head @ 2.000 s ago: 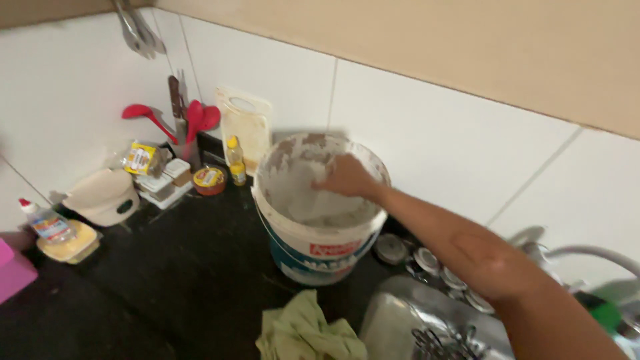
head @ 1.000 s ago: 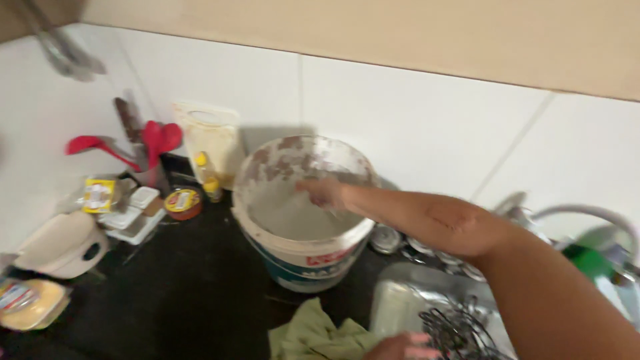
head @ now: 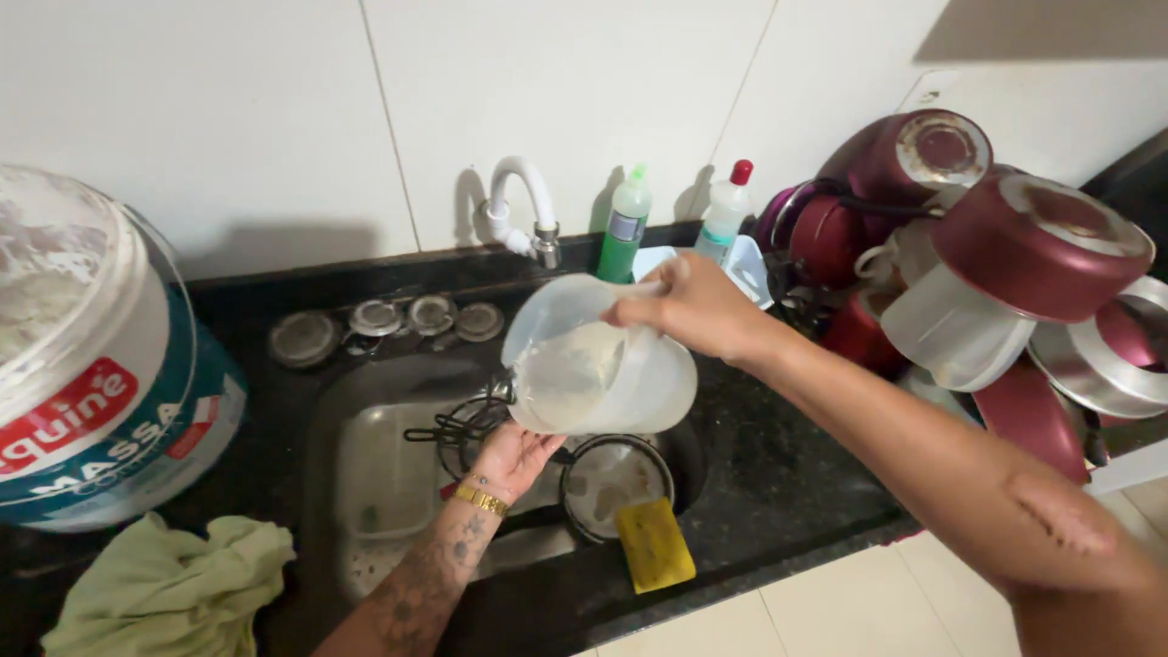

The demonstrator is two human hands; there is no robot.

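Note:
My right hand (head: 684,306) grips the handle of a translucent plastic jug (head: 584,374), tilted to the left over the steel sink (head: 333,420). Cloudy liquid shows inside it. Just below the jug's lower side is my left hand (head: 518,461), palm up with the fingers spread; whether it touches the jug cannot be told. In the sink lie a clear plastic container (head: 388,474), black wire burner grates (head: 456,433) and a round dark-rimmed pan (head: 616,484). A yellow sponge (head: 655,545) rests at the sink's front edge.
A large putty bucket (head: 91,365) stands left, behind a green cloth (head: 173,584). Burner caps (head: 374,318) line the back edge. Behind the sink are a white faucet (head: 525,205), a green soap bottle (head: 625,228) and a red-capped bottle (head: 727,214). Red pots (head: 1040,246) are piled right.
The view has swung right, from the bucket to the sink. My right hand was inside the bucket in both earlier frames and now holds the jug over the sink.

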